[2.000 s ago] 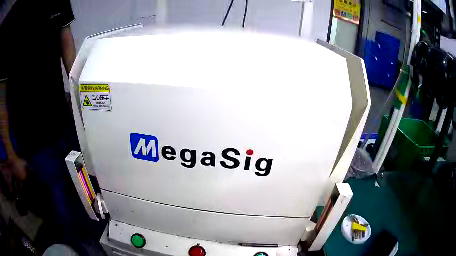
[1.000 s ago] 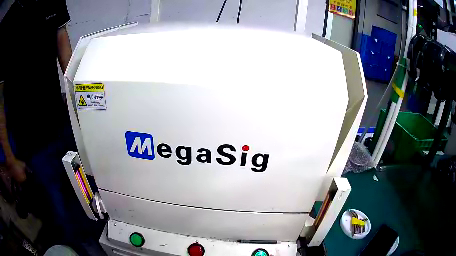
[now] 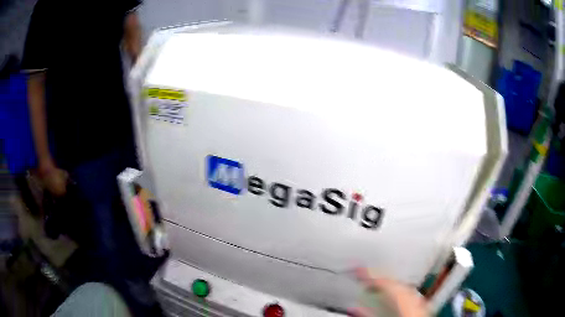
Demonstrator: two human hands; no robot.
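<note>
The white test chamber point(image 3: 297, 136) with blue and black MegaSig lettering fills the middle of the view, its curved lid down. On its front panel are a green push button point(image 3: 201, 288) at the left and a red push button point(image 3: 274, 311) at the centre. My right hand point(image 3: 393, 298) is blurred at the lower edge, in front of the panel's right part, with its fingers apart and pointing left. Nothing shows in it. The right green button is not visible. My left hand is not in view.
A person in dark clothes point(image 3: 83, 93) stands at the left. White posts with coloured strips point(image 3: 141, 210) flank the chamber front. A green bench surface with a white dish point(image 3: 469, 306) is at the lower right. A green bin point(image 3: 548, 198) stands at the far right.
My right hand has come into view at the bottom, over the panel's right part. The view has turned left and tilted, so the chamber appears further right. The lid remains down.
</note>
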